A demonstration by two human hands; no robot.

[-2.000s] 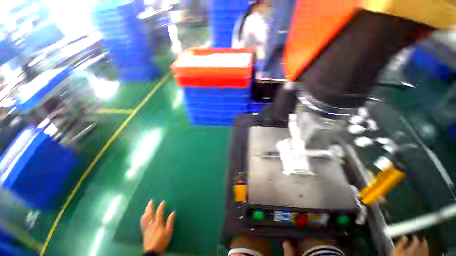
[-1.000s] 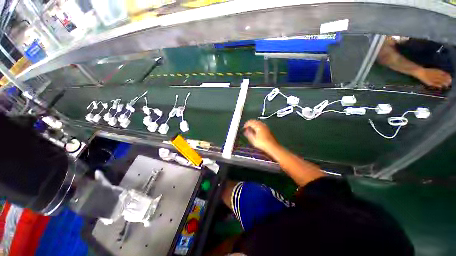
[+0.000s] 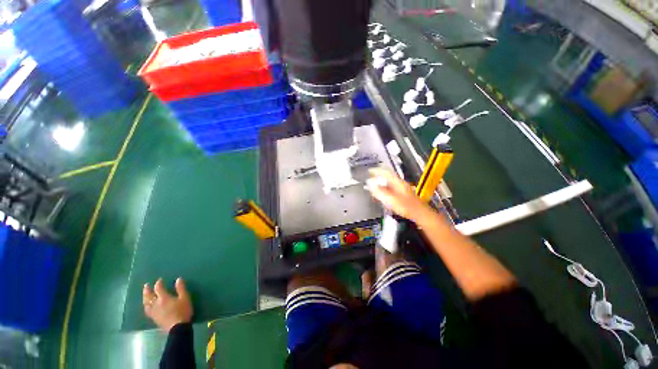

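Note:
My right hand (image 3: 395, 193) reaches in from the right over the right side of the silver base plate (image 3: 303, 205). A small white piece shows at its fingertips, blurred. The white fixture (image 3: 335, 170) sits mid-plate under the silver horn (image 3: 333, 128), with metal clamps at its sides, just left of my fingertips. My left hand (image 3: 168, 305) is at the lower left over the green floor, fingers apart, empty. White corded units (image 3: 603, 311) lie on the belt at the lower right.
Yellow-black posts (image 3: 435, 173) flank the plate. The black welder head (image 3: 321, 47) hangs above. A white divider bar (image 3: 527, 208) crosses the green belt (image 3: 498, 162), with several corded units beyond it. A red crate (image 3: 209, 63) tops blue crates (image 3: 231, 115) behind left.
The view has swung from the belt back to the press. My right hand has moved from beside the divider bar to the plate. My left hand is in view again.

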